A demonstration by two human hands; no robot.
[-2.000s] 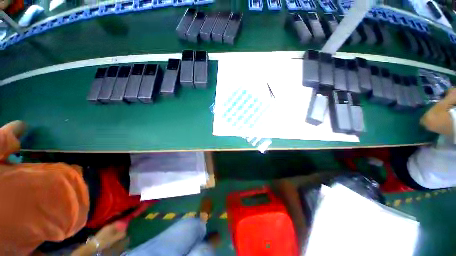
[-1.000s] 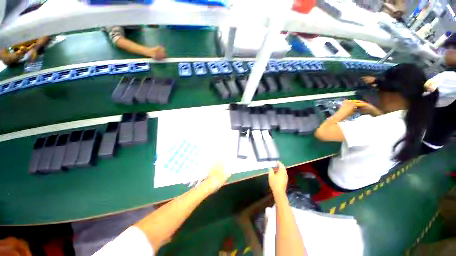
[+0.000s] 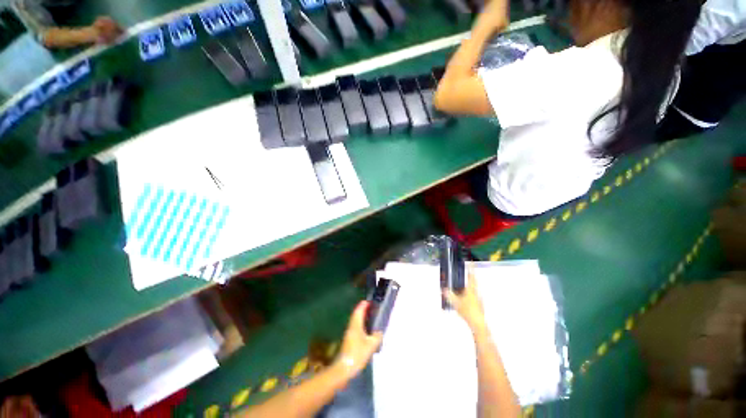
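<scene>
My left hand [image 3: 358, 341] is closed around a dark unit [image 3: 382, 305], tilted, above the left edge of a stack of white sheets [image 3: 425, 367]. My right hand [image 3: 466, 302] is closed around another dark unit [image 3: 451, 273], upright in view, over the same stack. Clear plastic film shows around the stack's edges. A single dark unit [image 3: 330, 178] lies on the white paper [image 3: 270, 212] on the bench, below a row of dark units [image 3: 352, 106].
A light-blue label sheet [image 3: 177, 227] and a thin pen [image 3: 214, 177] lie on the paper. A person in a white top [image 3: 544, 106] sits at the bench on the right. Cartons [image 3: 695, 343] stand at the far right. White sheets [image 3: 155, 355] lie under the bench at left.
My view has turned right and down. Both hands have moved from the bench edge to above the white stack, each now holding a dark unit. Two fewer units lie in front of the row.
</scene>
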